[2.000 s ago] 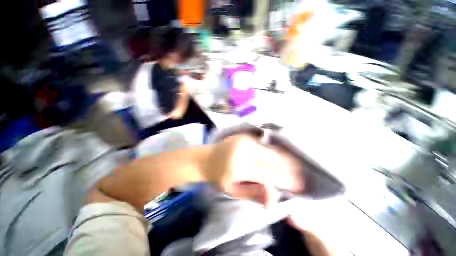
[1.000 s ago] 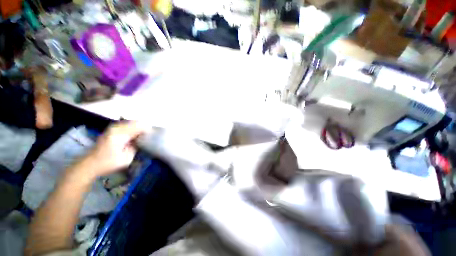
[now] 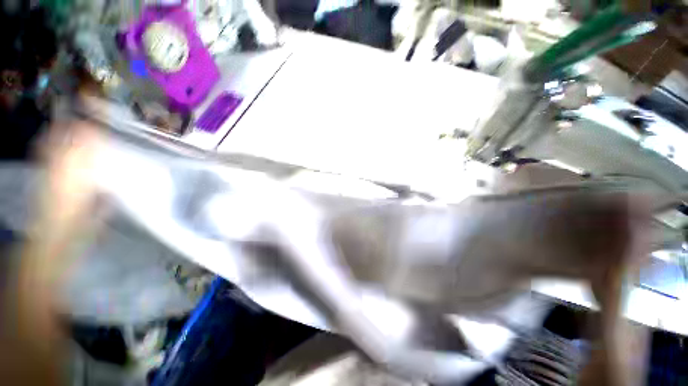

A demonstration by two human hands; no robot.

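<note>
A light grey garment is stretched in the air across the view, above the near edge of the white table. My left hand, blurred, holds its left end. My right hand, also blurred, holds its right end at the right side. The fingers of both hands are too smeared to make out. The garment hangs in folds between the hands and hides part of the table edge.
A white machine table lies behind the garment. A purple radio or speaker stands at upper left. The sewing machine head is at right, with a green object above it. A blue crate edge is below.
The garment has been lifted and spread wide between my hands. My left hand has moved left and up, my right hand up. The view has swung from the left side to the machine.
</note>
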